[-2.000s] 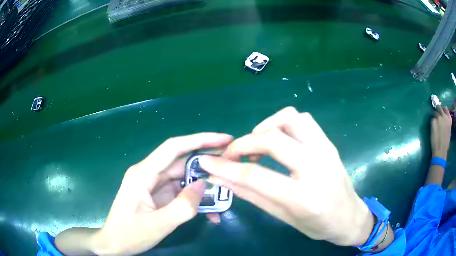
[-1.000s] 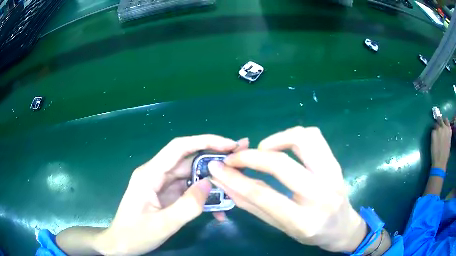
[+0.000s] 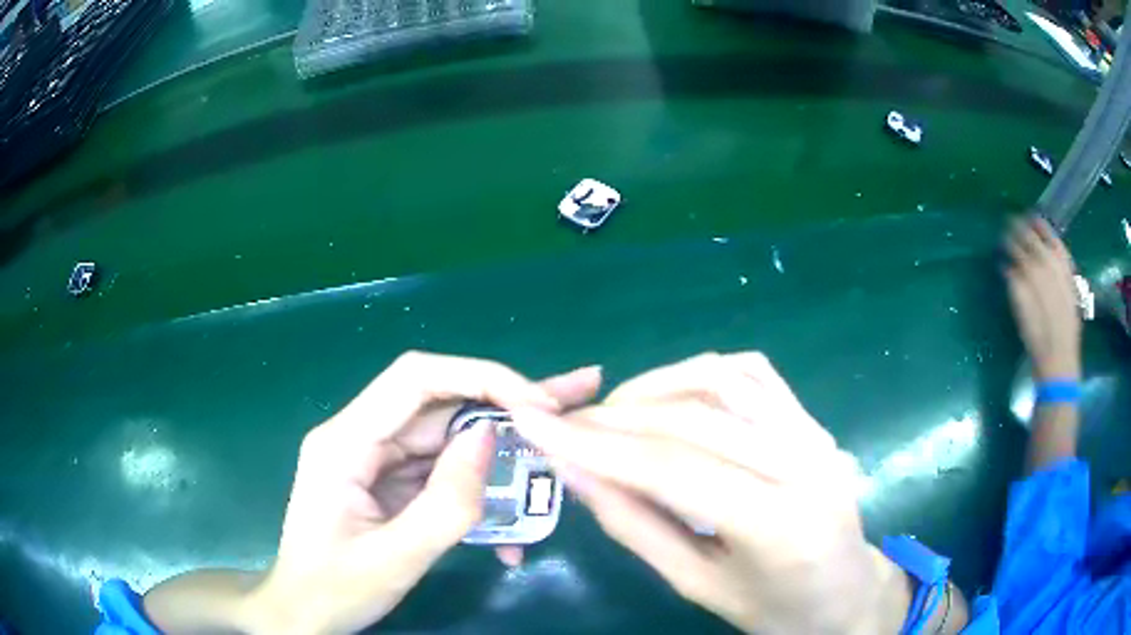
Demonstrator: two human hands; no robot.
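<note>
A pale rounded-square housing with a dark inside and a small white rectangle is held over the green surface. My left hand grips it from the left, thumb on its face and fingers around its upper edge, with a fingertip showing below. My right hand has its fingertips at the housing's upper right edge. The fingers hide the upper part of the housing, and I cannot tell whether a small part is pinched there.
White-and-dark units lie on the green belt: one mid-belt, one far left, others at right. A clear tray is at the back. Another person's hand is at right beside a grey post.
The housing and both my hands sit slightly lower, and my right fingers have moved to the housing's upper edge. The mid-belt unit has shifted left and down. The other person's hand has reached up and left.
</note>
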